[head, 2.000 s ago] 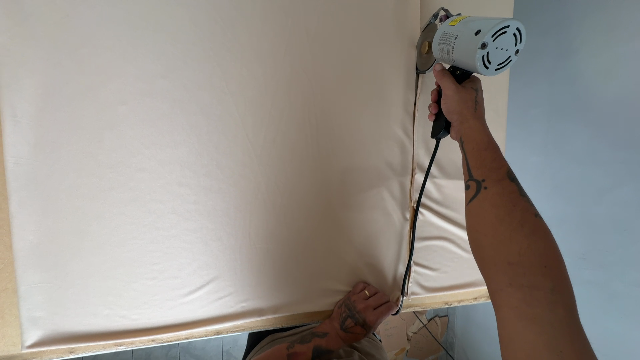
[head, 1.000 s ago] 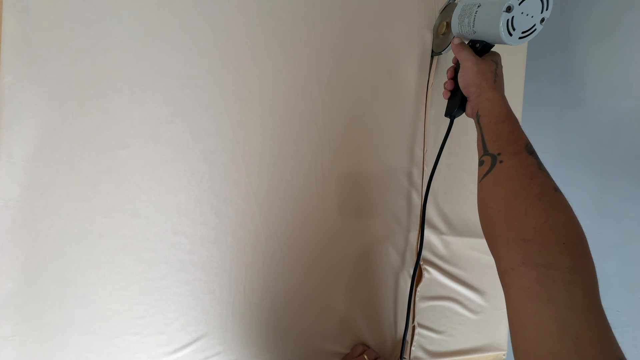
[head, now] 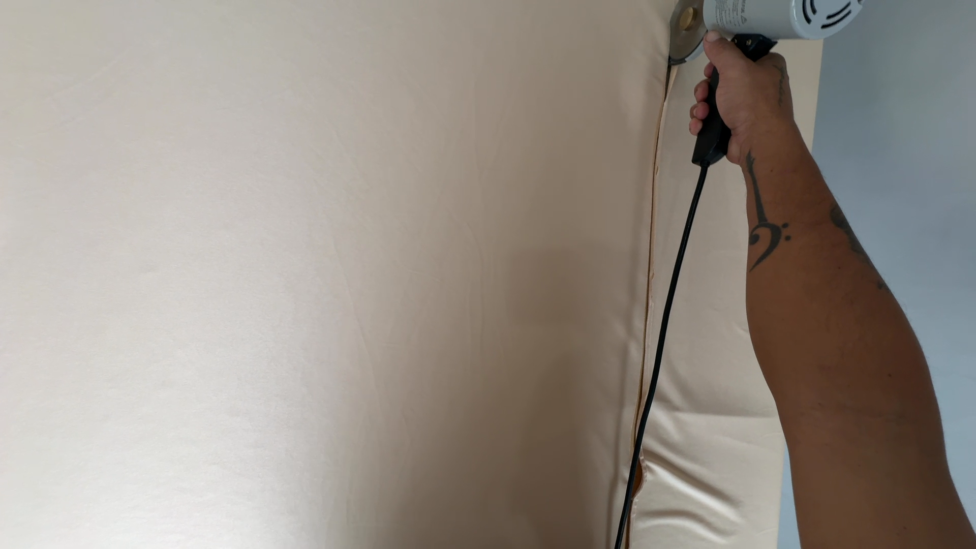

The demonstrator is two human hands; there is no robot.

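My right hand (head: 743,91) is closed around the black handle of an electric rotary fabric cutter (head: 751,19), whose grey motor housing is cut off by the top edge. Its round blade and guard sit at the top end of a long slit in the shiny beige fabric (head: 381,267). From the slit rightward lies a narrow strip of the same fabric (head: 717,305), creased lower down. A black power cord (head: 669,305) hangs from the handle and runs down beside the slit. My left hand is out of view.
The fabric spreads over a broad flat surface across most of the view. Its right edge runs down under my right forearm. Beyond that edge is a plain grey-blue surface (head: 907,152).
The cutter in my right hand has moved farther up along the fabric, and the slit behind it is longer. My left hand, earlier on the fabric near the bottom edge, has left the view, which has shifted.
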